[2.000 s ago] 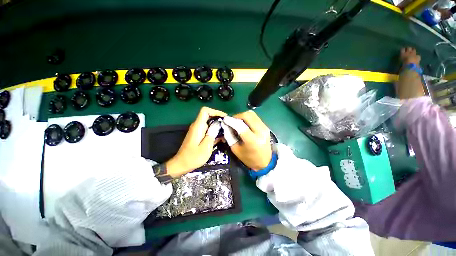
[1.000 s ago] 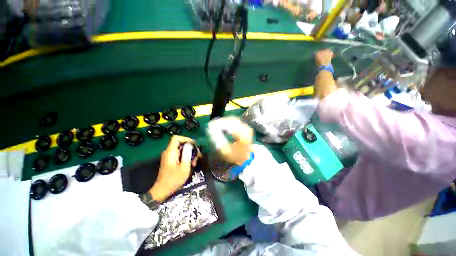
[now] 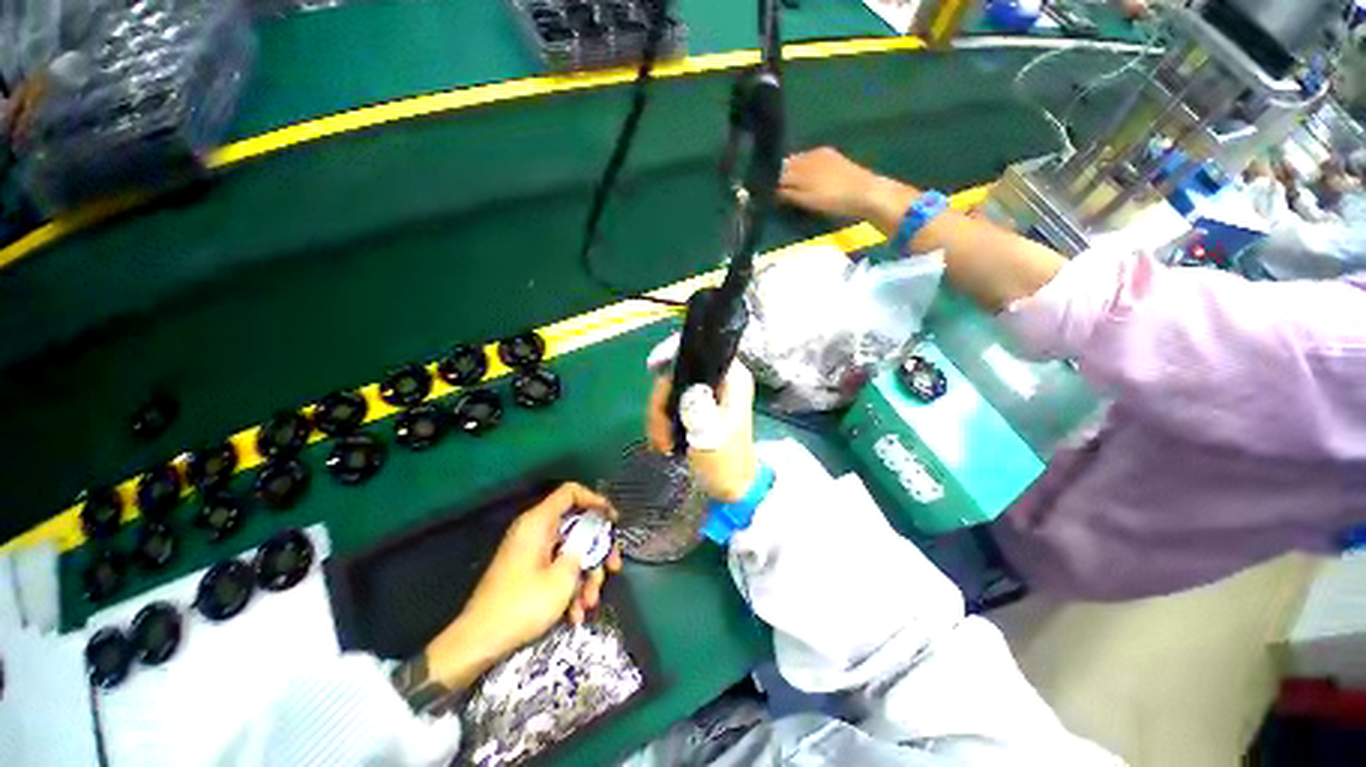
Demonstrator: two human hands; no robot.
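My right hand (image 3: 710,435) grips the black electric screwdriver (image 3: 707,352), which hangs from above; its tip points down beside the round grey screw dish (image 3: 655,502). My left hand (image 3: 542,562) holds a round unit (image 3: 587,540) with a pale, shiny face up, just left of the dish. The black parts tray (image 3: 435,577) lies under my left hand, with a pile of small silver metal parts (image 3: 554,692) in its near section. Rows of round black units (image 3: 357,457) stand along the belt edge at left.
White sheets (image 3: 217,674) with several black units lie at left. A clear plastic bag of parts (image 3: 817,337) and a green box (image 3: 936,450) with one black unit on top are at right. A co-worker's arm (image 3: 989,255) reaches over the belt's yellow strip (image 3: 599,322).
My right hand has left the unit and taken hold of the screwdriver. My left hand still holds the unit. The view has turned right, and the co-worker's arm reaches further left over the belt.
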